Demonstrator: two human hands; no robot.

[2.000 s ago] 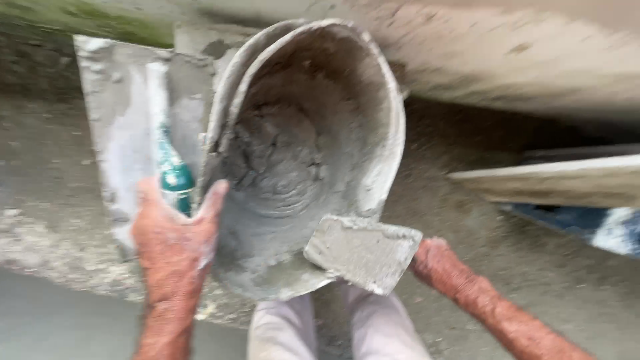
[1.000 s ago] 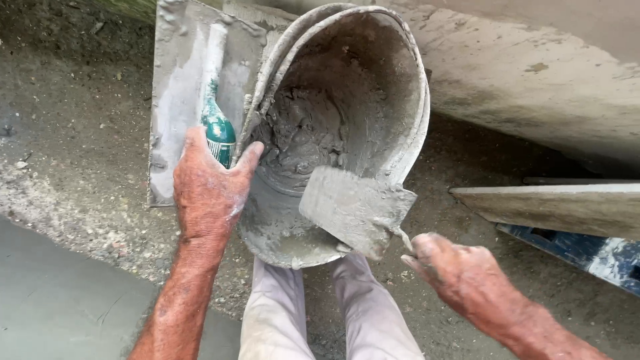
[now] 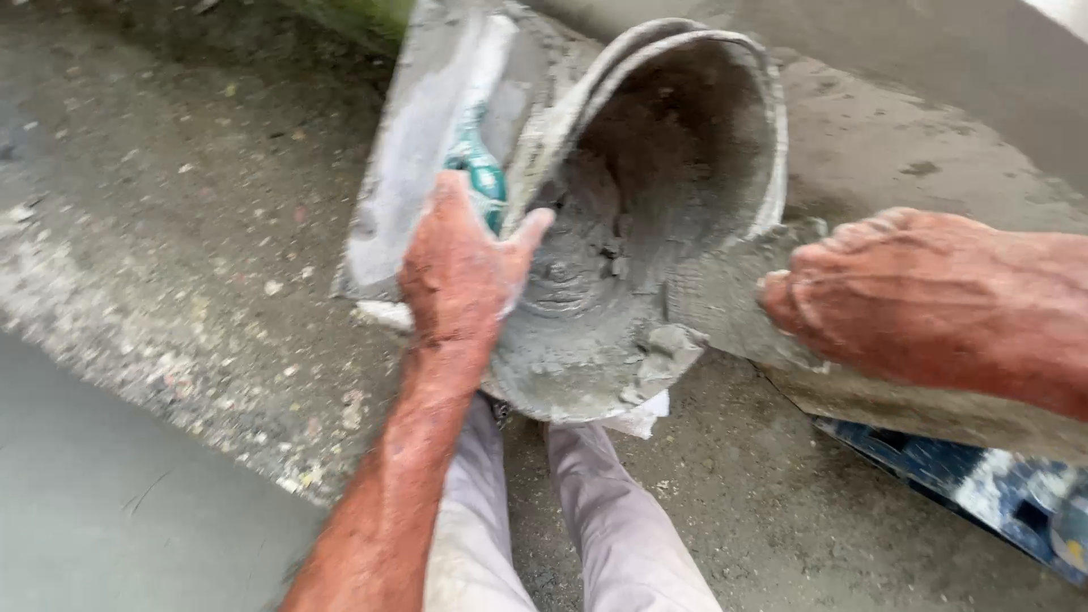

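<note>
My left hand grips the green handle of a plastering trowel, whose wide, mortar-smeared blade spreads to the left of the bucket; the thumb rests at the bucket's rim. The bucket is tilted with its mouth toward me, and wet grey mortar lies inside it. At the right rim, my right hand is closed around a smaller trowel, its handle hidden by the fingers. That blade is coated in mortar and crosses the bucket's edge.
A plastered wall runs behind the bucket. To the lower right, a board's edge lies above a blue, paint-spattered object. My legs stand just below the bucket on the gritty ground. A smooth grey surface fills the lower left.
The smaller trowel has moved from over the bucket's mouth to its right rim, with my right hand turned so its back shows. My left hand keeps its hold on the plastering trowel.
</note>
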